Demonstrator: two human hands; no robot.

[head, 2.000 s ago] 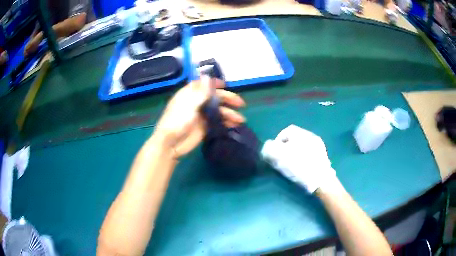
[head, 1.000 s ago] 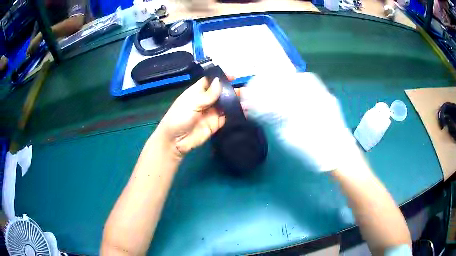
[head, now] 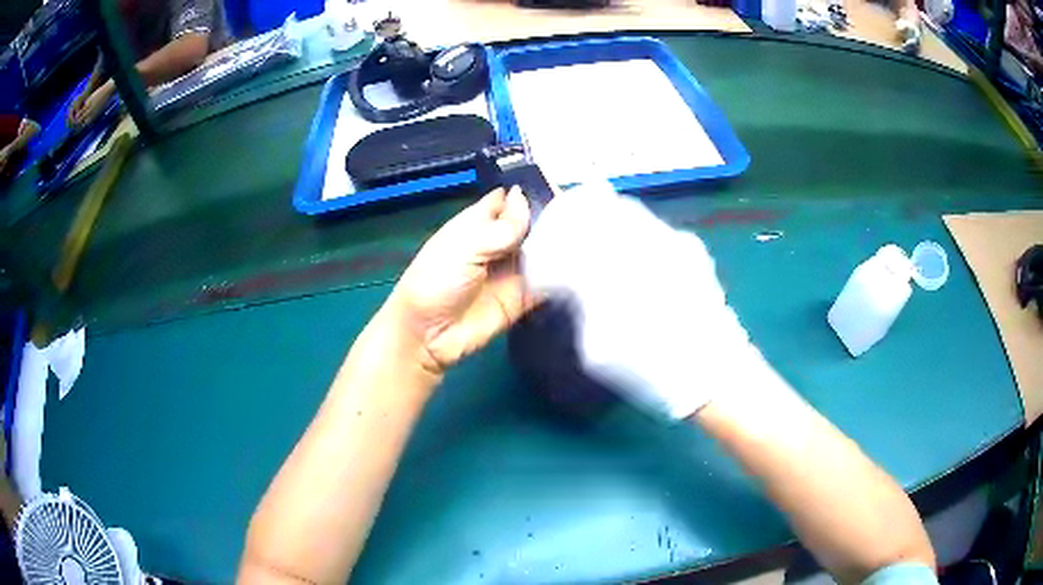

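Observation:
Black headphones (head: 557, 363) are held above the green bench, band end up and a round cup hanging below. My left hand (head: 475, 274), bare, grips the headband near its upper end. My right hand (head: 629, 297), in a white glove and blurred, lies over the band and covers part of the cup. Whether it holds a cloth or grips the band cannot be told. A blue tray (head: 312, 171) behind holds another pair of headphones (head: 418, 80) and a black oval case (head: 421, 149). An adjoining blue tray (head: 732, 160) shows a white liner.
A white bottle (head: 872, 301) with its cap hanging open stands at the right. A tan mat (head: 995, 274) with a black item lies at the far right. A small white fan (head: 66, 543) is at the lower left. A person's arm (head: 172, 57) shows at the upper left.
The trays have shifted right in view. My right gloved hand has come from beside the headphones onto the band. My left hand keeps its hold.

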